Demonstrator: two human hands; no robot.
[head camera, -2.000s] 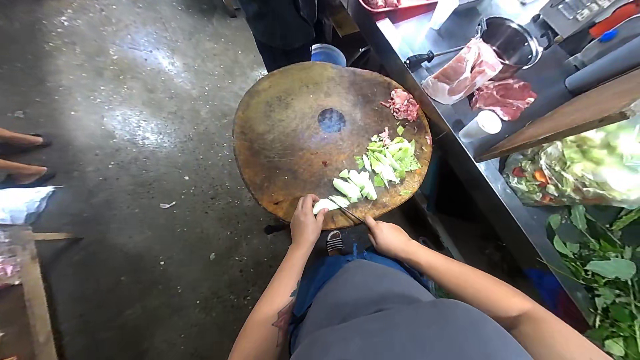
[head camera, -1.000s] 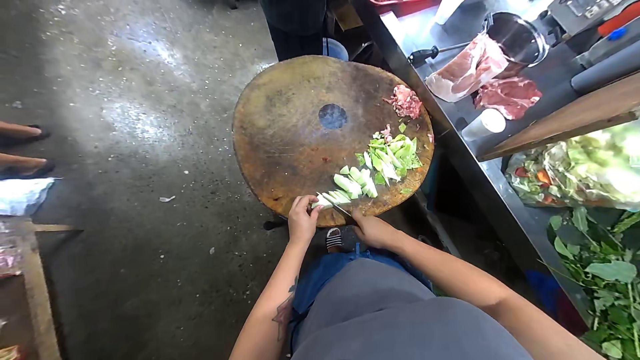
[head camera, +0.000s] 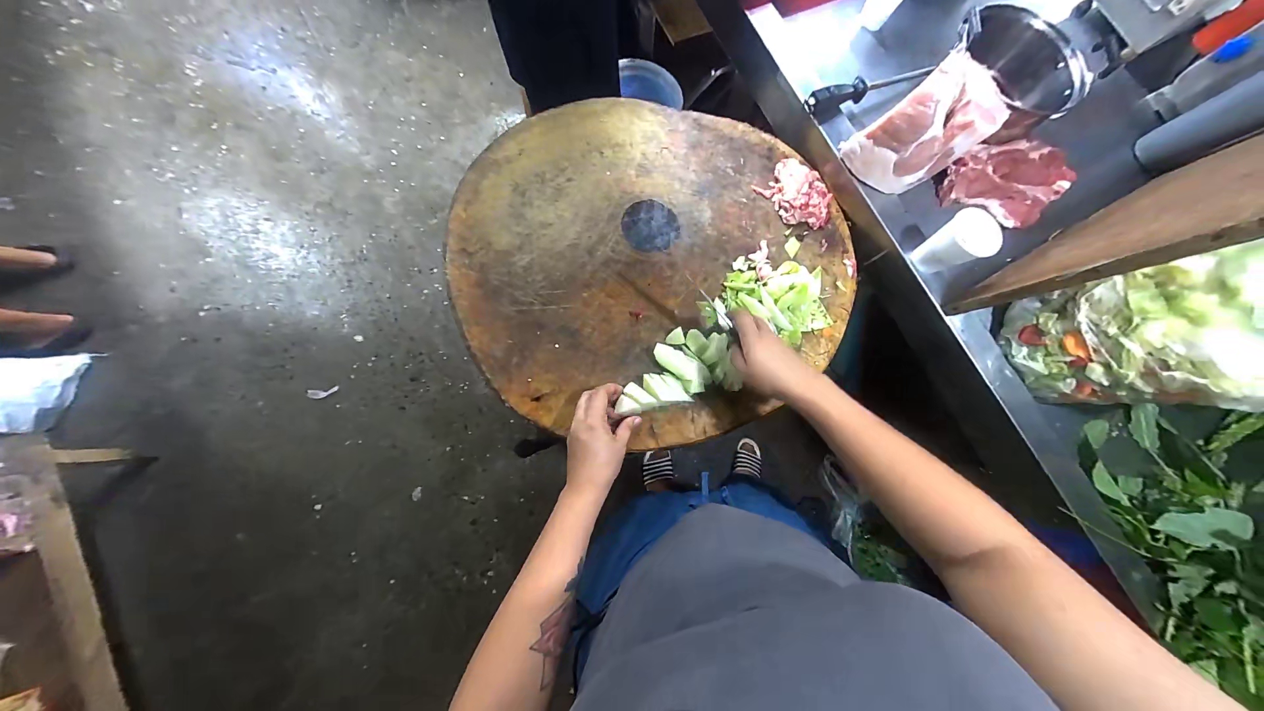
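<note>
On a large round wooden chopping block (head camera: 553, 247), pale green vegetable slices (head camera: 681, 365) lie in a row near the edge by me. My left hand (head camera: 599, 434) touches the left end of that row with its fingertips. My right hand (head camera: 765, 355) is closed around a knife (head camera: 721, 314), at the right of the slices and beside a heap of chopped greens (head camera: 785, 296); much of the knife is hidden by the hand. A small pile of cut raw meat (head camera: 798, 194) lies at the block's upper right.
Right of the block, a metal counter (head camera: 894, 232) holds large raw meat pieces (head camera: 928, 123), a metal pot (head camera: 1027, 59), a white cup (head camera: 960, 240), a bag of vegetables (head camera: 1145, 336) and leafy greens (head camera: 1205, 533). A blue bucket (head camera: 650, 83) and a dark-clothed person (head camera: 563, 49) are beyond the block.
My right hand with the knife has moved up and right, from the near edge to beside the chopped greens. My left hand stays near the row's left end.
</note>
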